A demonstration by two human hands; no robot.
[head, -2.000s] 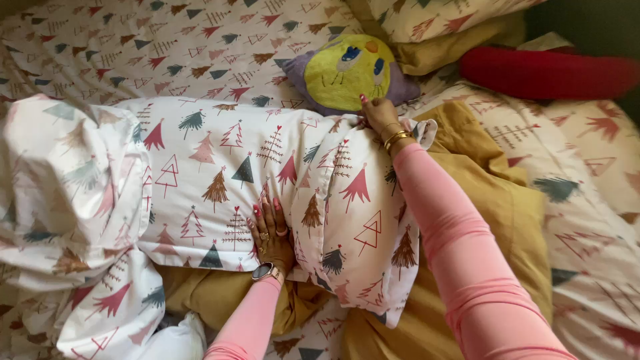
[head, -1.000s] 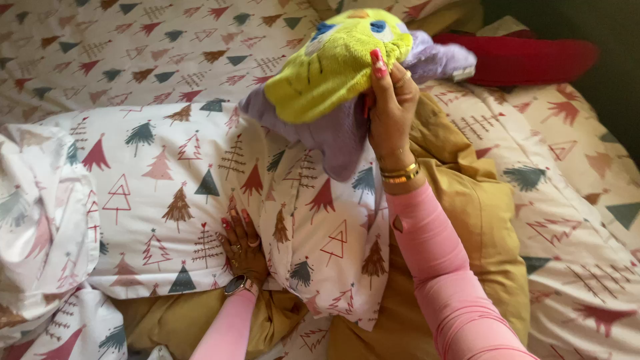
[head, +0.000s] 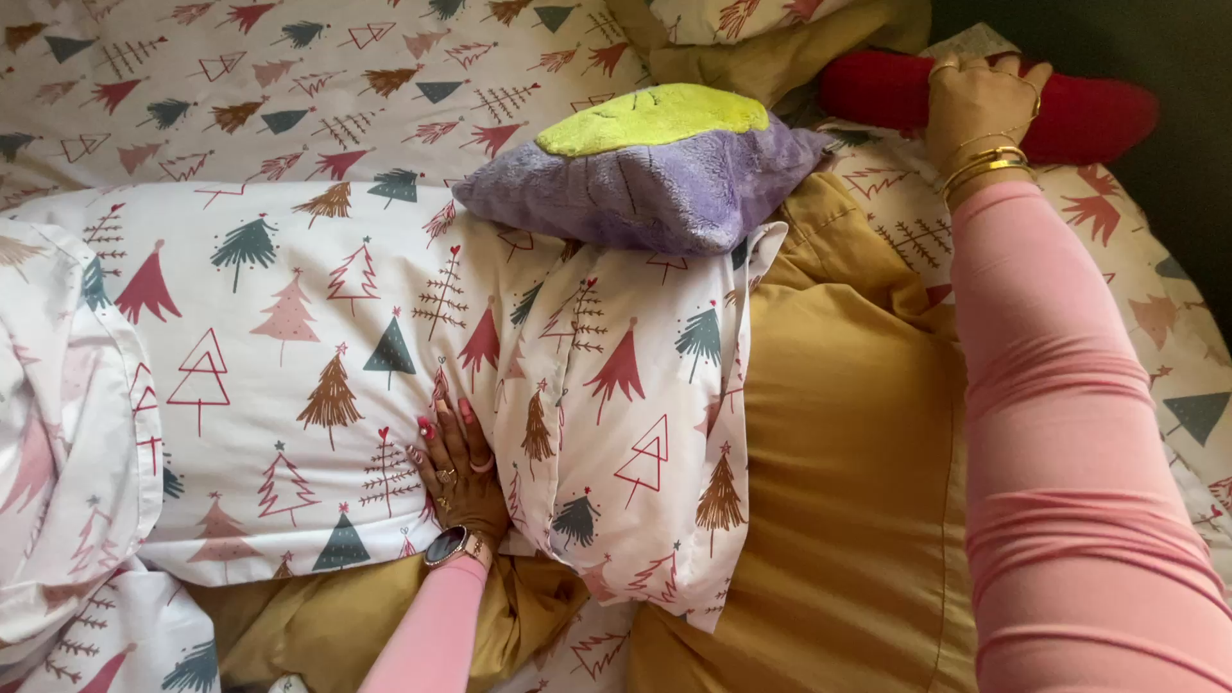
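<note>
My left hand (head: pixel 462 481) lies spread on a white pillow with a printed tree pattern (head: pixel 375 385). At the upper right, my right hand (head: pixel 982 106) grips a red cushion (head: pixel 1097 115), its fingers over the top edge and the thumb side hidden. Between the hands, a purple and yellow plush cushion (head: pixel 664 183) rests tilted on the upper edge of the patterned pillow. A mustard pillow (head: pixel 857 414) lies at the right of the patterned pillow.
A tree-print sheet (head: pixel 318 87) covers the bed behind. Bunched patterned fabric (head: pixel 58 414) lies at the left. More mustard fabric (head: pixel 327 626) shows below the patterned pillow. Another mustard pillow (head: pixel 837 48) is at the top, beside a dark area at the right.
My right hand has let go of the plush cushion and moved right onto the red cushion. The plush cushion, lifted one second ago, now rests on the patterned pillow. My left hand stays on that pillow.
</note>
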